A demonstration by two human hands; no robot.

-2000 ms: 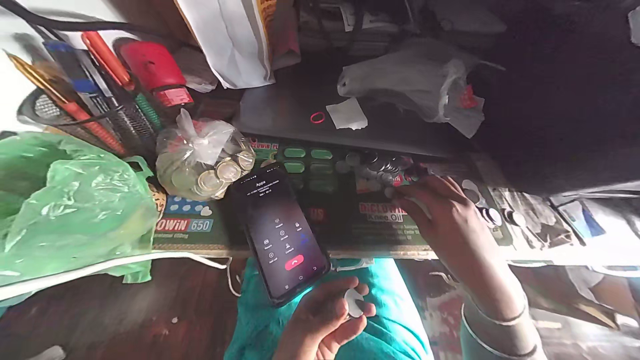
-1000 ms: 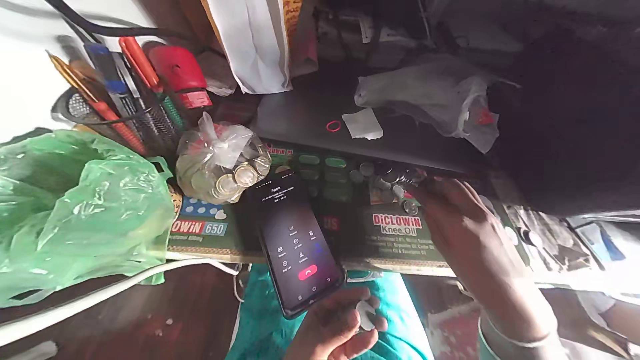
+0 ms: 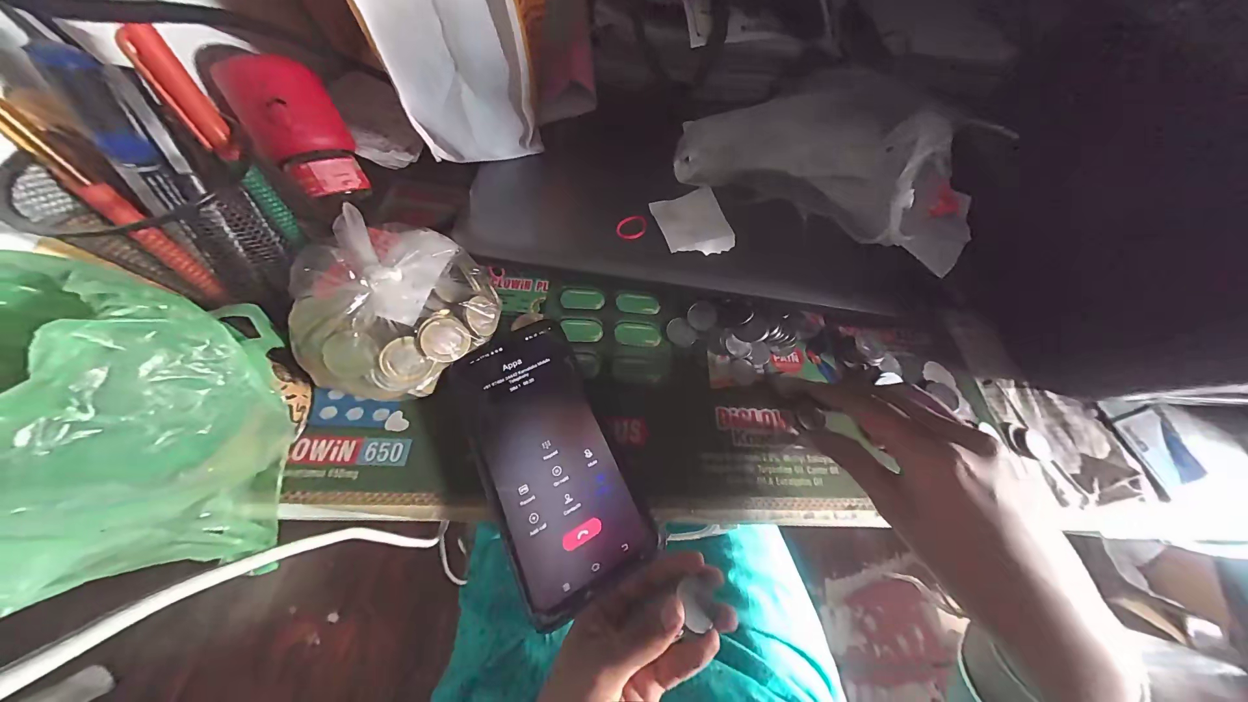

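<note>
My left hand (image 3: 639,619) is low in the middle, over my lap, with silvery coins (image 3: 695,606) held between thumb and fingers. Just above it a smartphone (image 3: 556,468) with a lit call screen lies tilted over the desk's front edge. My right hand (image 3: 892,439) reaches over the mat at the right, beside a loose pile of coins (image 3: 756,336); a coin (image 3: 809,418) shows at its fingertips. More coins (image 3: 941,385) lie beyond that hand. A knotted clear plastic bag of coins (image 3: 395,312) stands left of the phone.
A green plastic bag (image 3: 127,419) and a mesh pen holder (image 3: 224,234) stand at the left. Behind the printed mat (image 3: 673,458) lies a dark flat panel (image 3: 585,214) bearing a red rubber band (image 3: 632,228), a paper scrap (image 3: 692,222) and a clear plastic bag (image 3: 829,156). A white cable (image 3: 214,585) crosses lower left.
My right hand has shifted about the coins at the right, and a coin now shows at its fingertips. My left hand still holds coins near the phone.
</note>
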